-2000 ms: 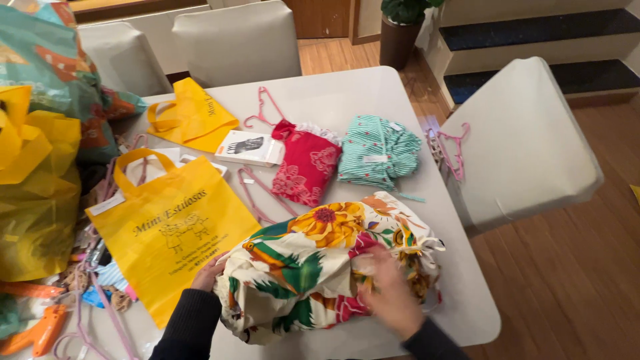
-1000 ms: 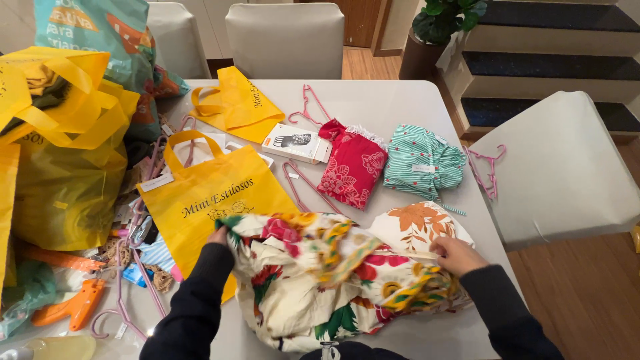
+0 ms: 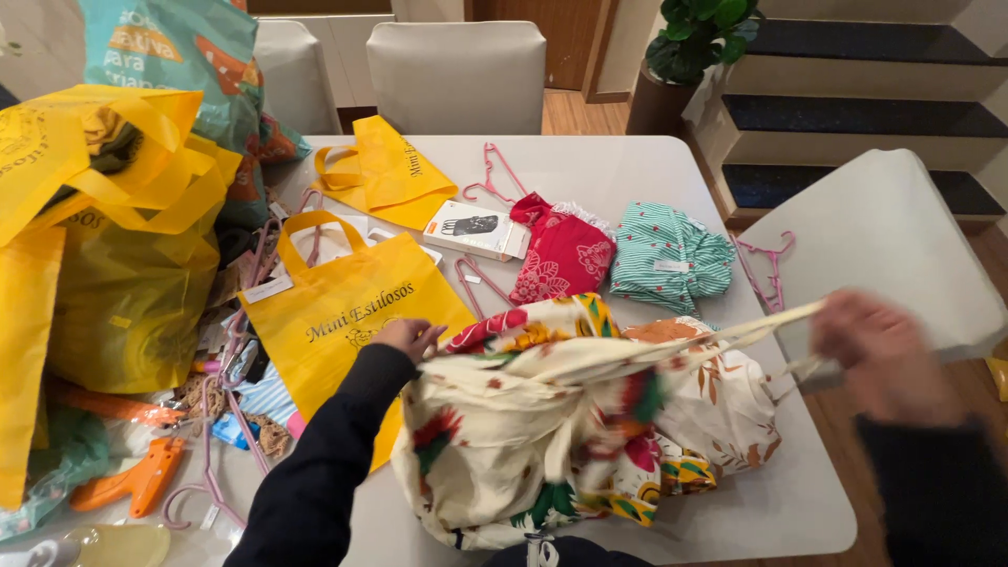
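A cream garment with a colourful floral print [image 3: 504, 425] lies bunched at the front of the white table. My left hand [image 3: 413, 339] touches its upper left edge, with the fingers partly hidden by cloth. My blurred right hand [image 3: 874, 346] grips cream fabric ties of the garment, pulled out to the right above the table edge. Behind it lies a white garment with a brown leaf print [image 3: 728, 402]. Farther back are a folded red garment [image 3: 563, 256] and a folded green-striped garment [image 3: 669, 256].
Yellow bags [image 3: 134, 283] and a teal bag [image 3: 173, 79] crowd the left. Near them lie a flat yellow bag [image 3: 370, 299], pink hangers [image 3: 209, 465], an orange tagging gun [image 3: 142, 480] and a small box [image 3: 476, 230]. A pale chair [image 3: 882, 244] stands at the right edge.
The floral garment has gone from a compact bundle to a loose, spread heap, uncovering the leaf-print garment. My right hand has moved out to the right, drawing the ties with it.
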